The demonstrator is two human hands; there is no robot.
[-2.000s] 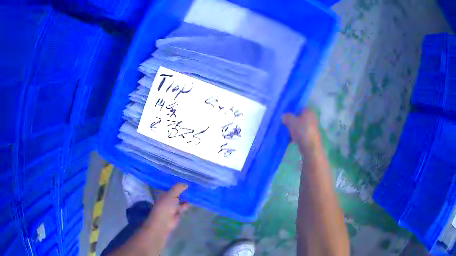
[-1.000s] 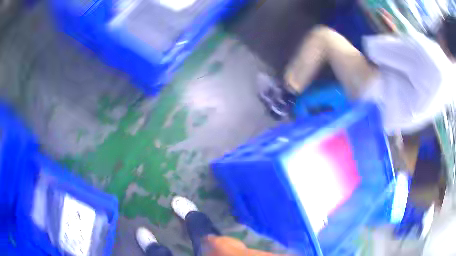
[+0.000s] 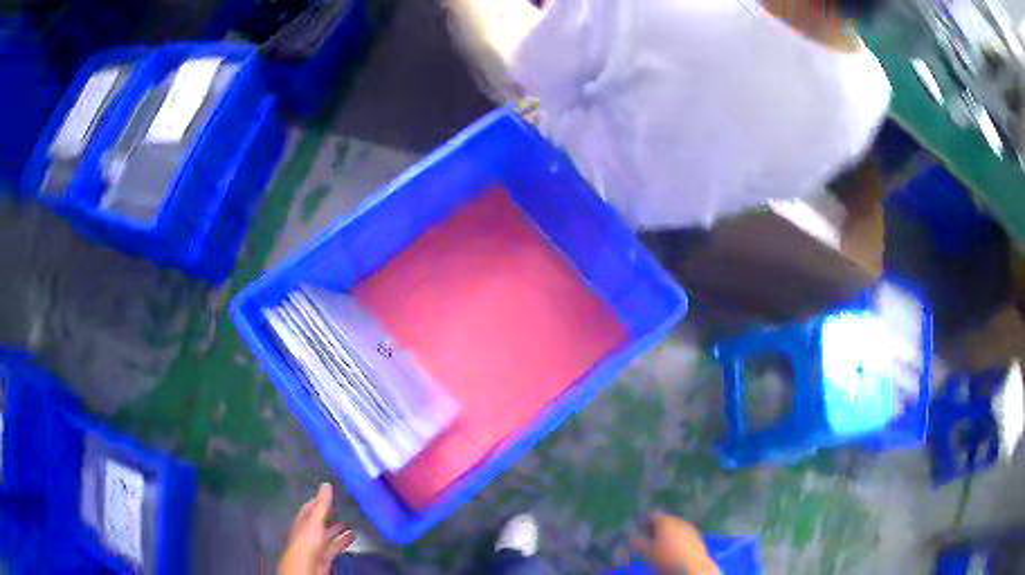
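A blue crate (image 3: 596, 208) stands in front of me, turned at an angle. Its bottom shows a pink liner (image 3: 495, 326). Several grey-white packed slabs (image 3: 365, 376) stand leaning on edge along its left side. My left hand (image 3: 315, 534) is below the crate's near-left corner, not touching it, with fingers apart and empty. My right hand (image 3: 672, 545) is at the bottom edge, right of the crate, blurred and partly cut off. It is beside another blue crate (image 3: 733, 553); whether it touches that crate cannot be told.
A seated person in a light top (image 3: 697, 112) is close behind the crate. A blue stool (image 3: 809, 388) and a brown cardboard box (image 3: 776, 264) are at the right, the green bench (image 3: 955, 157) at the upper right. Filled blue crates stand upper left (image 3: 208, 213) and lower left (image 3: 169, 517).
The view has turned right, away from the filled crate my hands held earlier. The pink-lined crate is now central, and both hands show apart at the bottom, off that crate.
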